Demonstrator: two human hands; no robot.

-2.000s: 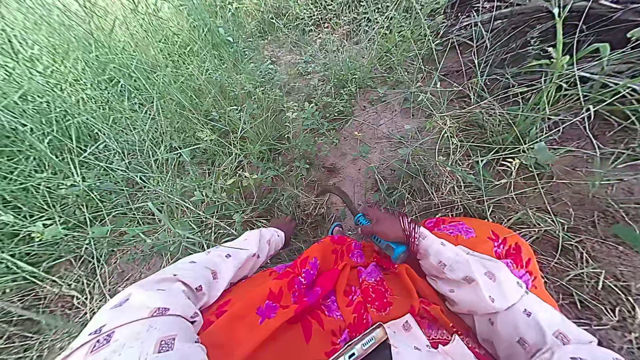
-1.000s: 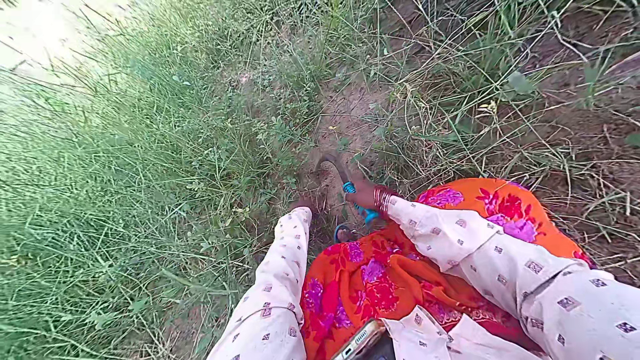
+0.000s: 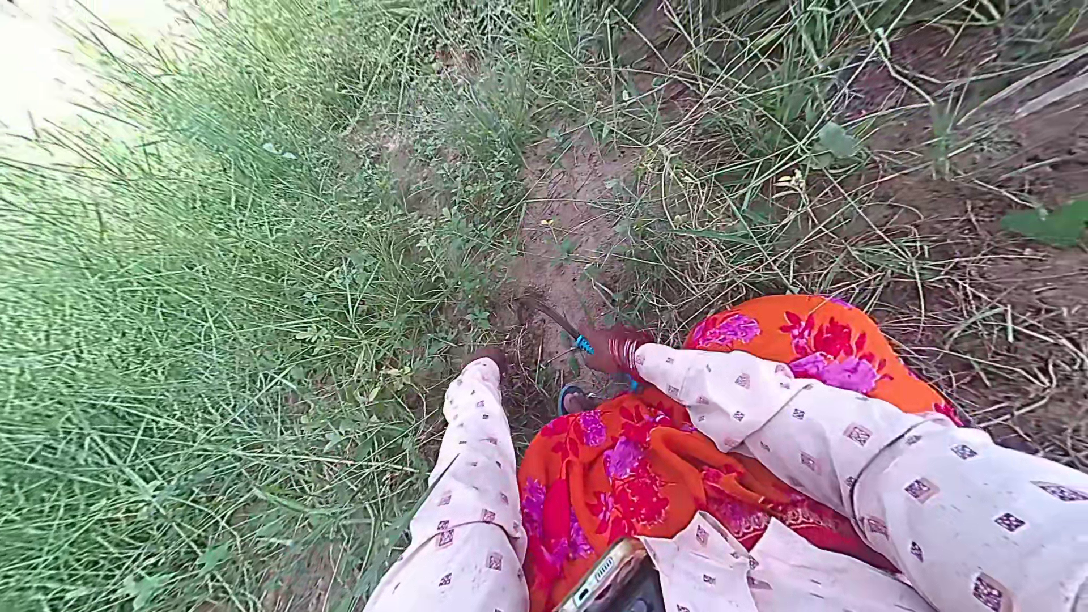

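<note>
My right hand (image 3: 610, 347), with red bangles at the wrist, is closed around the blue handle of a sickle (image 3: 557, 319). Its dark curved blade points up and left, low over the soil and grass. My left hand (image 3: 490, 357) is down among the grass (image 3: 408, 340), left of the blade; its fingers are mostly hidden, and whether it grips any stems cannot be told. Orange floral cloth (image 3: 629, 476) covers my lap, and a phone (image 3: 608, 578) lies at my waist. One foot in a blue-strapped sandal (image 3: 574, 398) shows between my hands.
Tall green grass (image 3: 170, 297) stands thickly on the left. A strip of bare soil (image 3: 578, 204) runs ahead of the sickle. On the right are dry stems (image 3: 1003, 340) over brown ground, with a broad green leaf (image 3: 1054, 223) at the edge.
My left hand has reached forward into the grass since the oldest frame. The sickle, still in my right hand, shows less of its handle than before. The view has turned somewhat.
</note>
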